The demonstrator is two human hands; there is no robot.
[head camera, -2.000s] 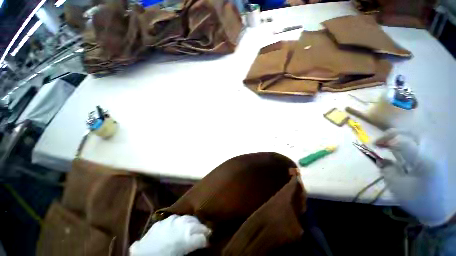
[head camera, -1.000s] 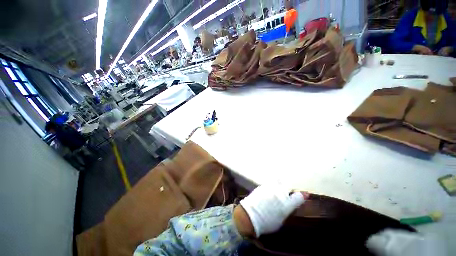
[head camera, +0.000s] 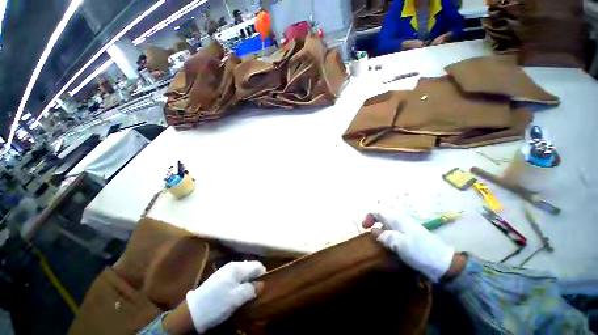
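Note:
A brown bag body point(head camera: 334, 288) lies over my lap at the near table edge, its long upper edge slanting up to the right. My left hand point(head camera: 226, 294), in a white glove with bare fingertips, grips the left end of that edge. My right hand point(head camera: 413, 242), gloved the same way, is at the right end, thumb and fingertip pinched together at the bag's corner. What lies under the fingers is hidden. Black and red snips point(head camera: 505, 226) lie on the table to the right of my right hand.
White table point(head camera: 262, 170). Green-handled tool point(head camera: 442, 221), partly behind my right hand, yellow tool point(head camera: 486, 195), tan block point(head camera: 458, 178), brown-handled tool point(head camera: 515, 190). Cups left point(head camera: 180, 184) and right point(head camera: 534, 163). Folded bags point(head camera: 452, 111), crumpled heap point(head camera: 262, 78), bags beside my lap point(head camera: 147, 275). A person point(head camera: 419, 26) sits across.
The snips, held in my right hand two seconds ago, lie on the table. Both hands are now on the bag's edge. The view swung left and back right.

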